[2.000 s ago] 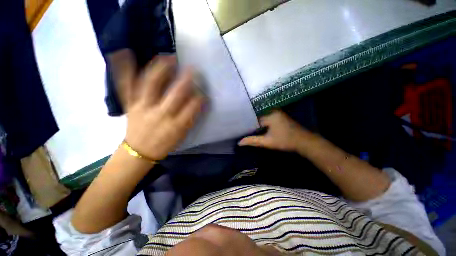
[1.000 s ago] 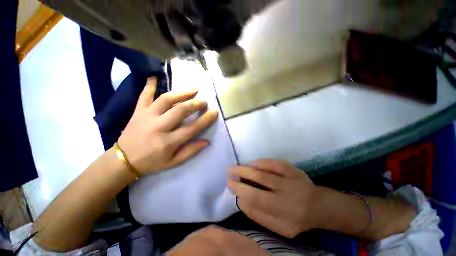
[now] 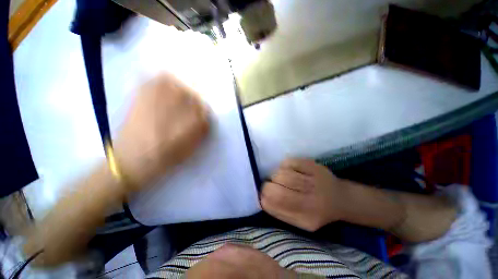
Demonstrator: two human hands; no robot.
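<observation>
A white-faced piece [image 3: 191, 185] with a navy edge lies flat from under the sewing machine head [image 3: 202, 13] down to the table's front edge. My left hand [image 3: 164, 122] is blurred over its left part, fingers curled; whether it grips cloth cannot be told. My right hand [image 3: 300, 193] is closed on the piece's lower right edge. The needle area [image 3: 219, 32] is at the top of the piece, in bright glare. A navy fabric panel [image 3: 94, 71] shows along the left side of the white piece.
Another navy panel [image 3: 15, 120] hangs at the far left, by an orange-yellow strip [image 3: 27, 22]. A dark smartphone [image 3: 431, 46] lies right of the machine bed [image 3: 311, 65]. The green table edge [image 3: 393, 141] curves at right, above a red basket [image 3: 448, 163] and a blue basket [image 3: 485, 158].
The machine head came into view after the first frame. Since the second, my left hand has curled its spread fingers, and the navy fabric beside it has shifted up and left. My right hand remains at the edge.
</observation>
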